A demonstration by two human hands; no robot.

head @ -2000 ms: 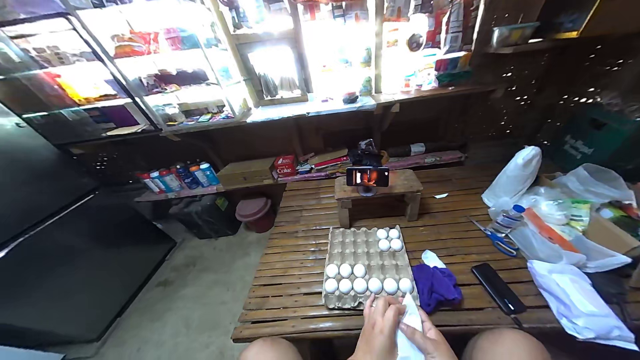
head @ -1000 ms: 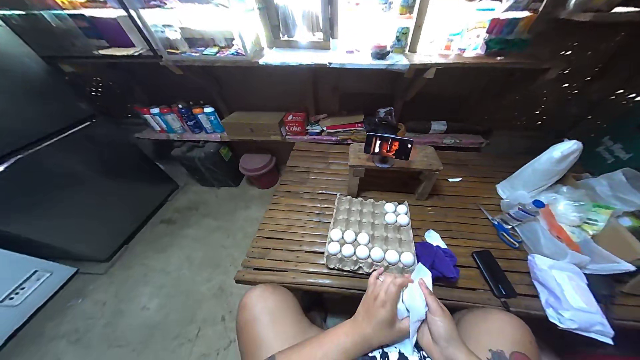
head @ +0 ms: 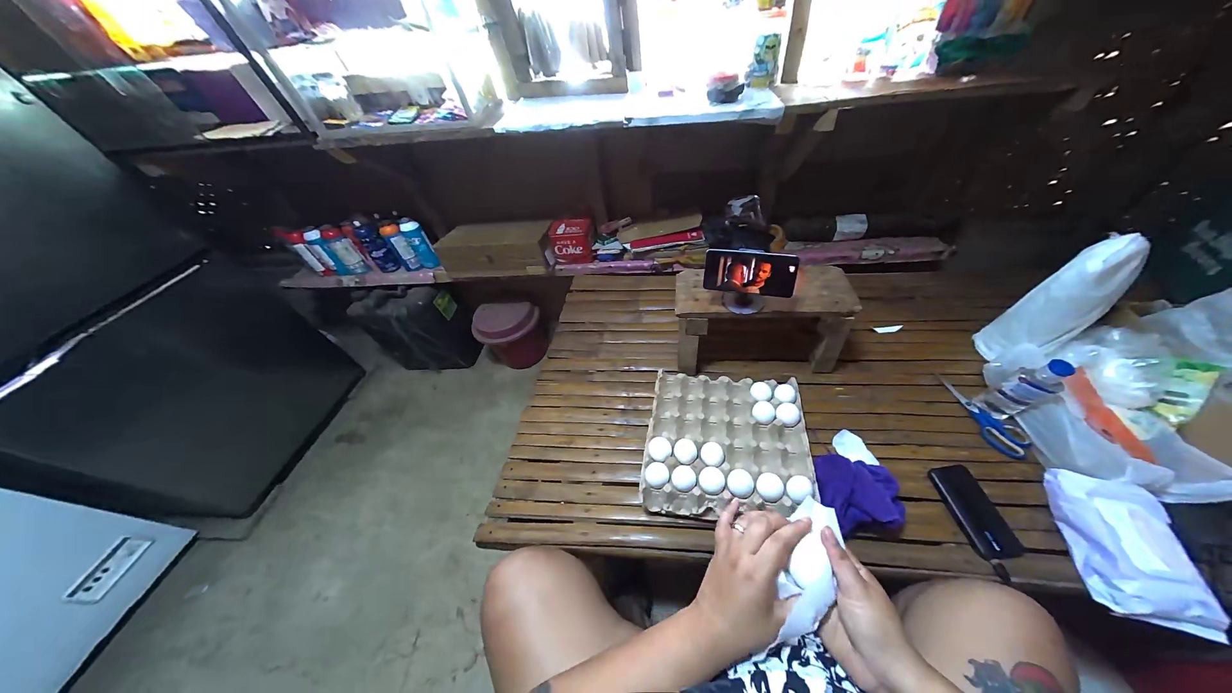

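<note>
Between my left hand (head: pixel 746 568) and my right hand (head: pixel 861 597) is a white tissue (head: pixel 807 597), just off the front edge of the slatted table. A rounded white shape, apparently an egg (head: pixel 810 558), shows in its folds; both hands close around it. Beyond my hands lies a cardboard egg tray (head: pixel 707 423). White eggs (head: pixel 711 480) fill its nearest row, several more sit at the left of the row behind, and a small group of eggs (head: pixel 763 413) is at the far right corner. A purple cloth (head: pixel 857 493) and a white scrap of tissue (head: pixel 852 446) lie beside the tray's right side.
A phone (head: pixel 751 273) stands on a small wooden stool (head: pixel 837 289) behind the tray. To the right are a black phone (head: pixel 974 510), blue-handled scissors (head: pixel 1001 431), a plastic bottle (head: pixel 1030 385) and a white packet (head: pixel 1136 549). A lidded bucket (head: pixel 510 332) stands on the floor at left.
The view has shifted to the left since the first frame. My hands stay together around the white tissue near the tray; a rounded white shape now shows in it. The eggs in the tray look unchanged.
</note>
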